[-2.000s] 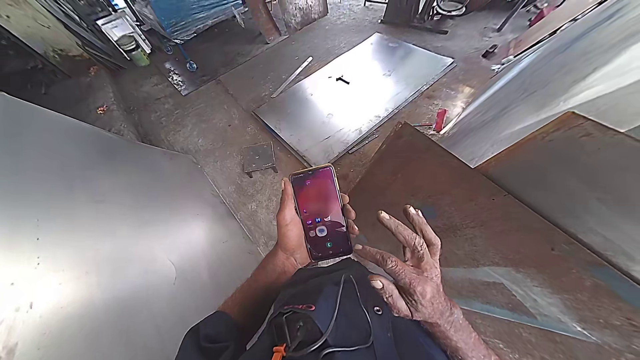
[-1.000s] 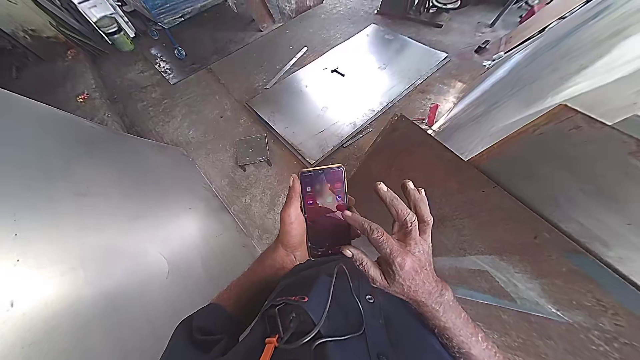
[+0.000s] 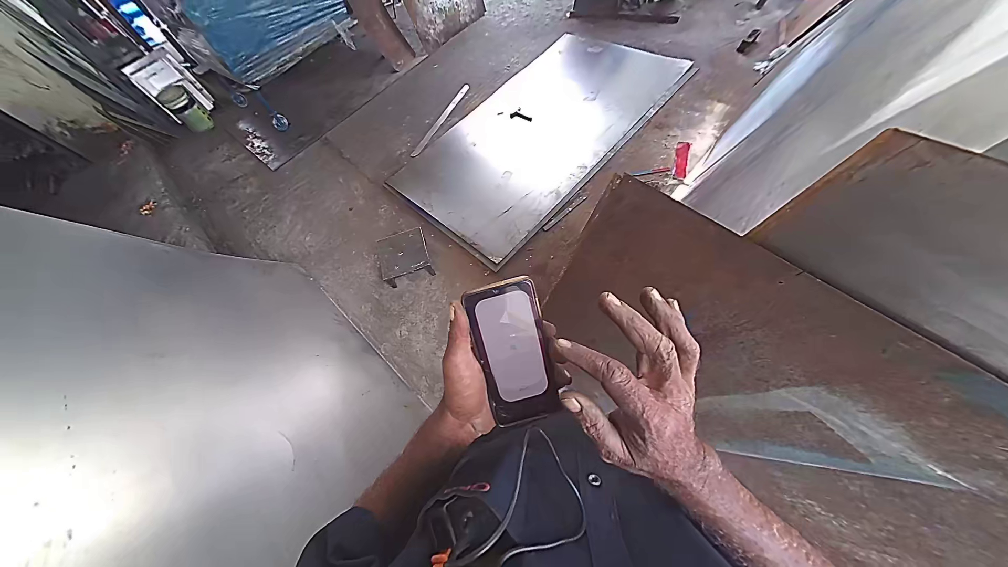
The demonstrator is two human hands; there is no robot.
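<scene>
A smartphone (image 3: 513,350) in a case stands upright in my left hand (image 3: 466,378), whose fingers wrap behind it and show at its right edge. A pale panel fills most of its lit screen. My right hand (image 3: 650,386) is just to the right of the phone, fingers spread and holding nothing. Its index fingertip is close to the phone's right edge; whether it touches cannot be told. A thin cable (image 3: 516,504) hangs over the dark shirt below the phone.
A large metal sheet (image 3: 173,378) lies at left, a brown rusty sheet (image 3: 756,315) at right. Ahead on the floor are a shiny sheet stack (image 3: 543,150) bearing a small black object (image 3: 520,116), a small metal stool (image 3: 405,253), a pale strip (image 3: 441,120) and a red object (image 3: 681,160).
The phone screen has gone from a dark reddish home display to a pale panel. My right index finger, over the screen one second ago, has drawn back to the phone's right edge.
</scene>
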